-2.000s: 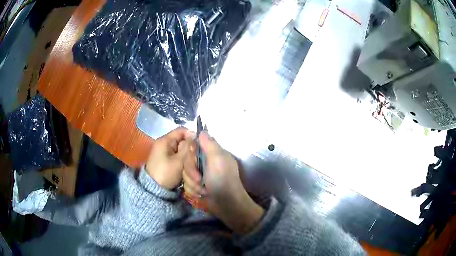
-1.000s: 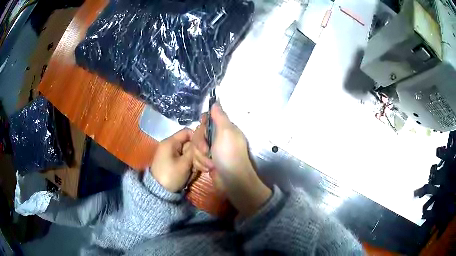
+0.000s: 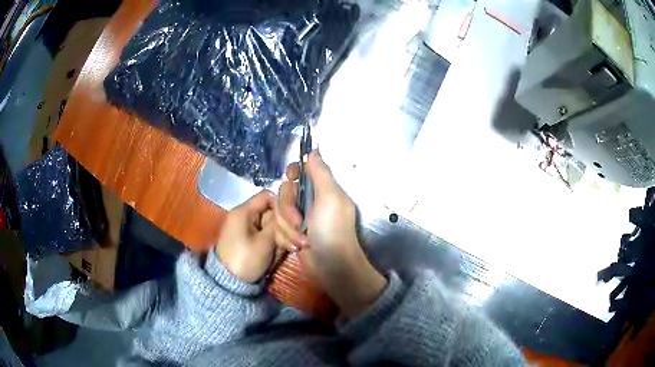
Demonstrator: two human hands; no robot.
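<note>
A large clear bag of black buckles (image 3: 223,86) lies on the orange-brown table. Its near corner narrows toward my hands. My right hand (image 3: 316,215) is closed around slim dark thread snips (image 3: 304,183), whose tip points up at the bag's corner. My left hand (image 3: 251,233) is curled just left of my right hand, the two touching. Its fingertips are pinched, but whether they hold part of the bag is hidden.
The off-white sewing machine head (image 3: 574,79) stands at upper right over a brightly lit metal bed (image 3: 460,186). Black webbing pieces (image 3: 632,265) are heaped at the right edge. A second dark bag (image 3: 54,204) lies in a carton (image 3: 106,265) at lower left.
Compared with two seconds ago, my right hand and the snips are slightly higher and further right. The bag's corner was stretched to a point at my hands and now looks slacker.
</note>
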